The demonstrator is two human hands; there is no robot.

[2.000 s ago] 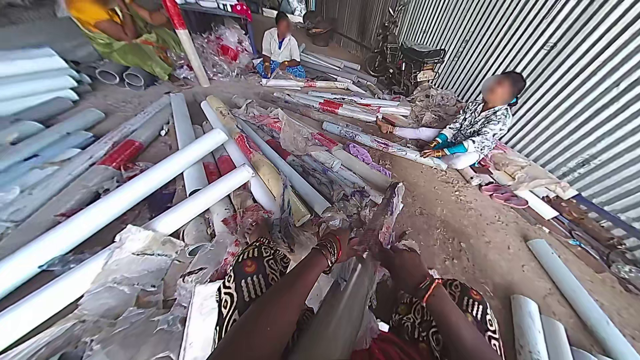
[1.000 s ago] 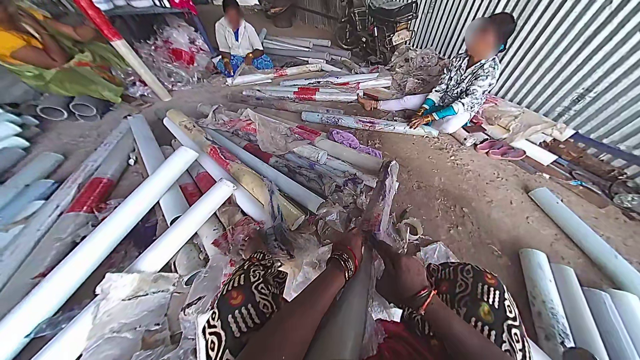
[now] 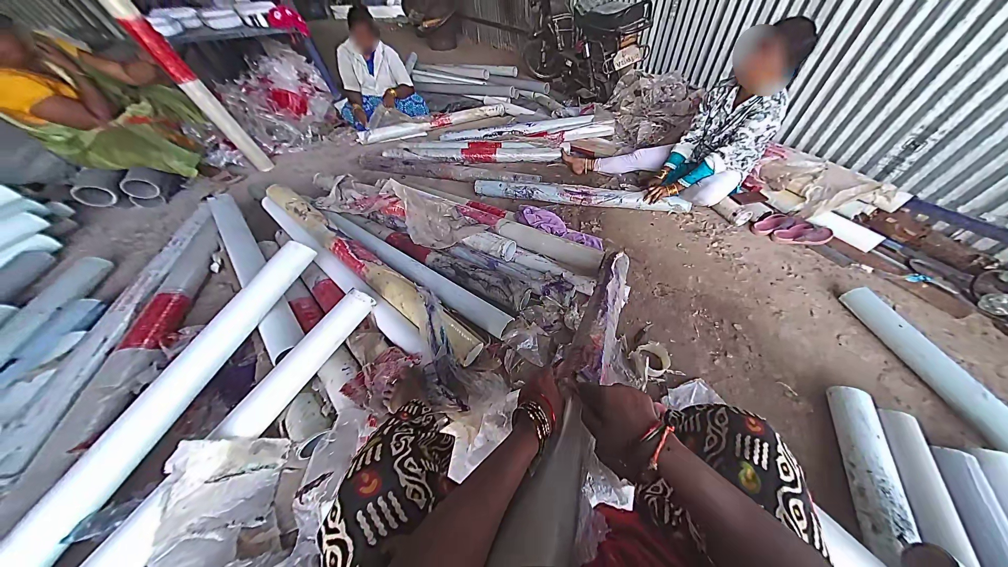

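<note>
A grey plastic pipe lies lengthwise between my knees, its far part wrapped in dirty, stained plastic film. My left hand is closed around the pipe's left side where the film begins. Just right of it, my right hand grips the film at the pipe's right side; its fingertips are partly hidden. Loose clear film hangs beside both hands. A tape roll or ring lies on the ground beyond my right hand.
White pipes and a yellowed pipe lie to the left. Grey pipes lie at right. A seated person touches a wrapped pipe; other people sit farther back. Pink sandals lie near the corrugated metal wall.
Since the earliest frame my hands have come closer together on the pipe, and the raised film on its far part looks narrower. The view has shifted somewhat.
</note>
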